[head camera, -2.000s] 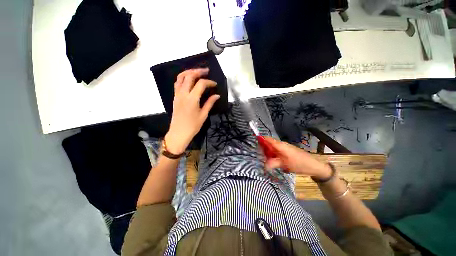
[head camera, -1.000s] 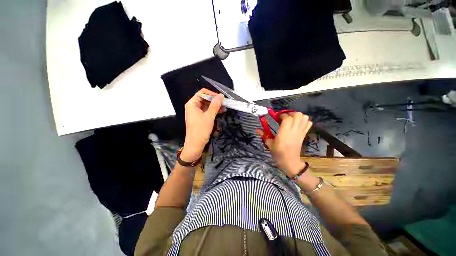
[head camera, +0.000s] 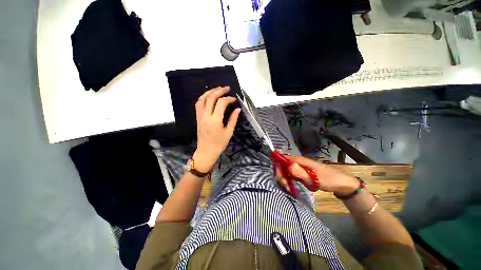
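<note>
A black fabric piece (head camera: 185, 87) lies flat at the table's front edge. My left hand (head camera: 215, 124) lies on it with the fingers spread, pressing near its right side. My right hand (head camera: 311, 176) holds the fabric shears (head camera: 259, 124) by their red handles. The silver blades point up and left, slightly parted, with the tips close to the right edge of the black piece. Whether the blades touch the fabric cannot be told.
A ragged black stack (head camera: 108, 47) lies at the table's left, a neater one (head camera: 311, 50) in front of the machine plate. A large black pile (head camera: 118, 179) hangs below the table. Black trimmings lie on the striped apron (head camera: 248, 211) and floor. A wooden bench (head camera: 387, 176) is behind my right hand.
My left hand has left the blades and lies spread on the black piece. The shears have turned more upright and narrowed, and moved to the piece's right edge. My right hand is lower.
</note>
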